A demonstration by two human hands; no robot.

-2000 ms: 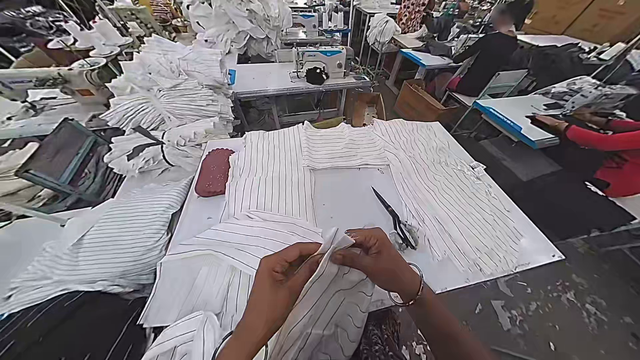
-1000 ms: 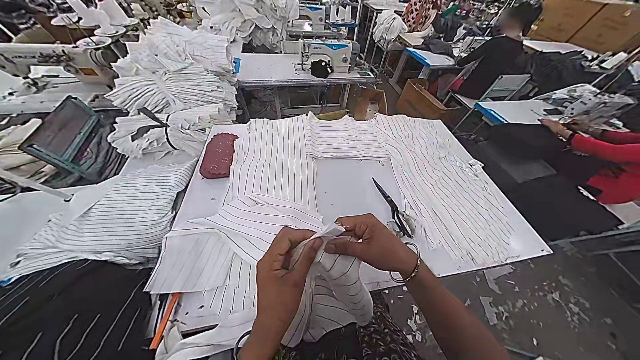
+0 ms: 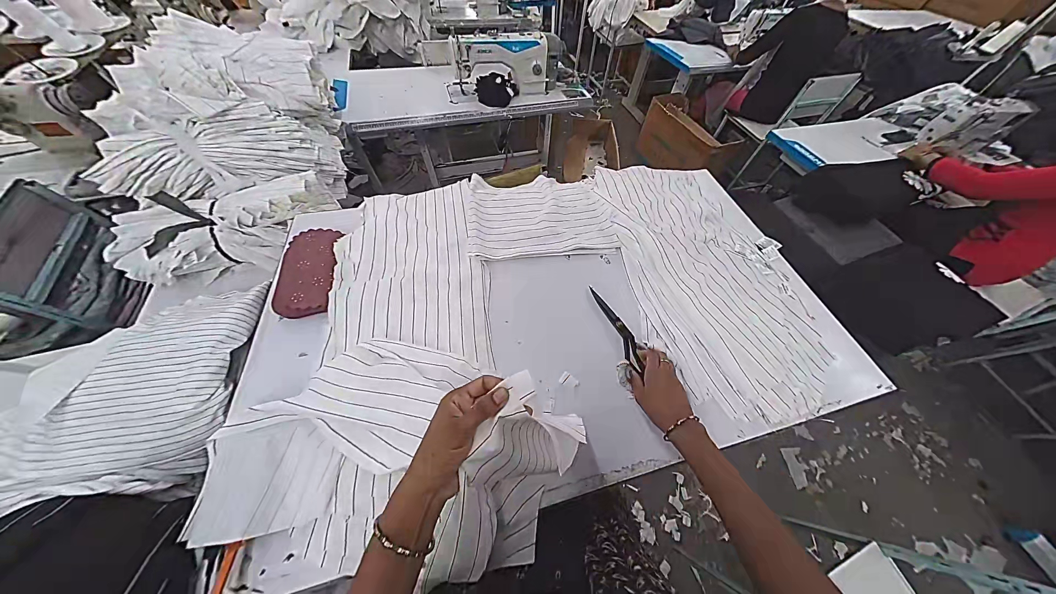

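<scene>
My left hand (image 3: 474, 408) pinches the edge of a white striped fabric piece (image 3: 516, 450) between thumb and fingers near the table's front edge. Black-handled scissors (image 3: 615, 322) lie on the white table (image 3: 536, 313), blades pointing up and to the left. My right hand (image 3: 658, 384) is on their handles, its fingers closed around them. More striped fabric pieces (image 3: 412, 272) are spread at the left, back and right of the table. A dark red case with a scalloped edge (image 3: 305, 272) rests at the left.
Stacked white fabric bundles (image 3: 223, 148) stand at the back left. A sewing machine (image 3: 507, 62) is on a table beyond. Cardboard boxes (image 3: 681, 132) sit behind. A person in red sleeves (image 3: 1002, 206) works at the right. Fabric scraps (image 3: 668, 520) litter the floor.
My right hand has left the fabric edge and moved right to the scissors, which lay untouched before. My left hand still holds the fabric.
</scene>
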